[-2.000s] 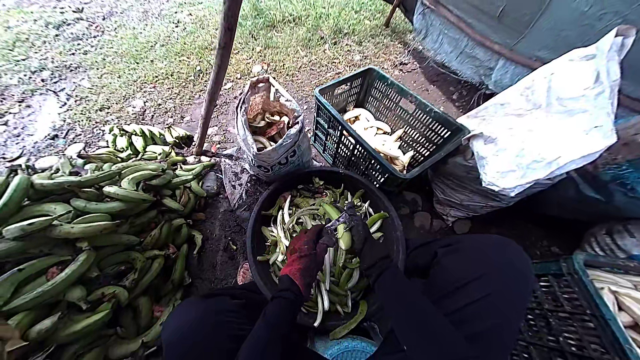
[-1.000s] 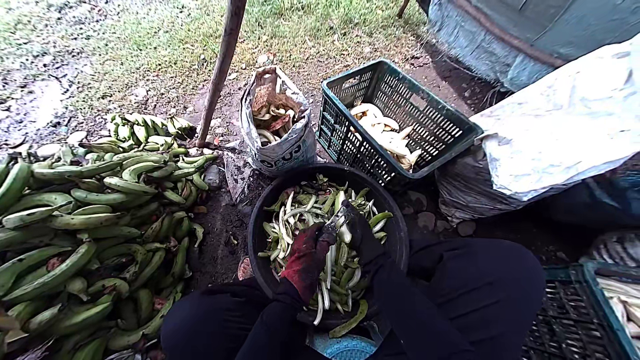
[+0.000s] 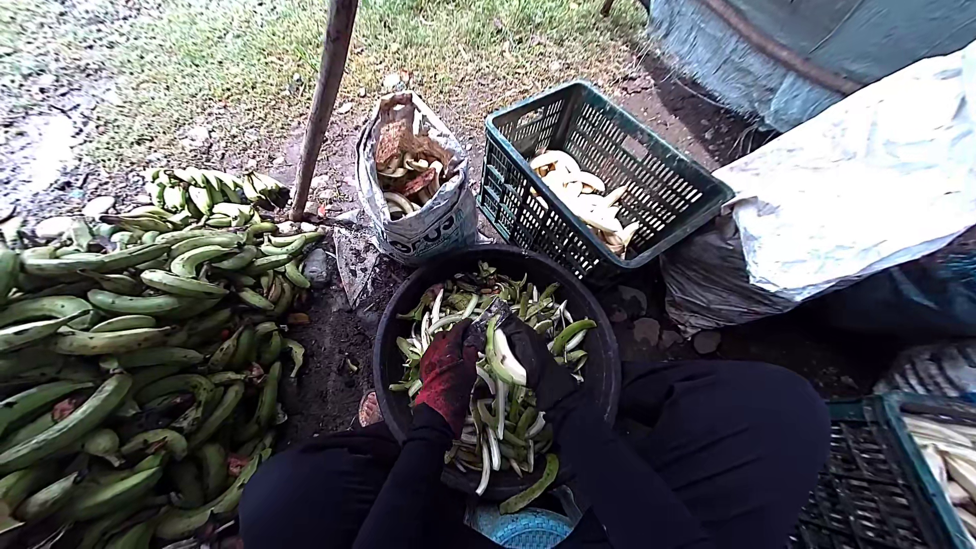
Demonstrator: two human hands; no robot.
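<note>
Over a round black tub [image 3: 610, 358] filled with green plantain peels [image 3: 526, 427], both gloved hands work close together. My left hand [image 3: 450, 370], in a red and black glove, is closed near the lower left of a partly peeled plantain [image 3: 505, 354]; whether it grips the fruit or something else is unclear. My right hand [image 3: 537, 366], in a dark glove, is shut on the plantain, whose pale flesh shows beside a strip of green skin. Something dark and shiny lies between the fingertips, too unclear to name.
Unpeeled green plantains [image 3: 145, 305] lie heaped at the left. Beyond the tub stand a sack of peels [image 3: 415, 206] and a green plastic crate [image 3: 663, 152] with peeled plantains [image 3: 583, 194]. A wooden pole [image 3: 324, 107] rises behind. White sheeting [image 3: 854, 175] and another crate [image 3: 884, 457] are at the right.
The plantain between my hands showed mostly green skin two seconds ago; now a broad pale side is bared. My hands have stayed over the tub.
</note>
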